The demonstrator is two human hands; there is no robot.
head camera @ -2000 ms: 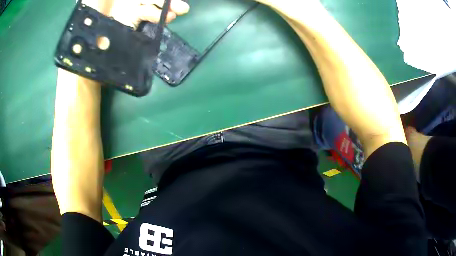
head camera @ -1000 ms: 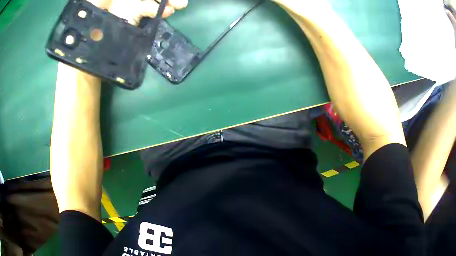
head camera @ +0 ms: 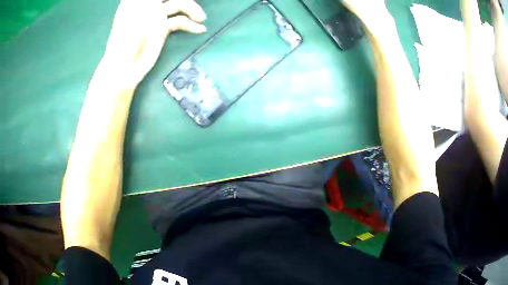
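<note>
A black phone middle frame lies on the green mat (head camera: 184, 161) in front of me, its solid end (head camera: 195, 96) at lower left and its large window open to the mat. My left hand (head camera: 167, 19) is at the top, just left of this frame, with fingers bent and apart and nothing seen in it. A second black phone frame (head camera: 344, 29) is at the top right, cut off by the upper edge. My right hand (head camera: 367, 10) is beside it, its fingers out of the picture, so its grip is hidden.
White ragged-edged sheets (head camera: 440, 72) lie at the right of the bench. Another person's bare forearms (head camera: 479, 94) reach over them. The bench's thin pale front edge (head camera: 250, 176) crosses before my lap. A red stool (head camera: 342, 195) stands below.
The frame held up at the left is no longer there. One frame now lies flat in the middle, and another shows by my right hand. My left hand has lowered and is empty.
</note>
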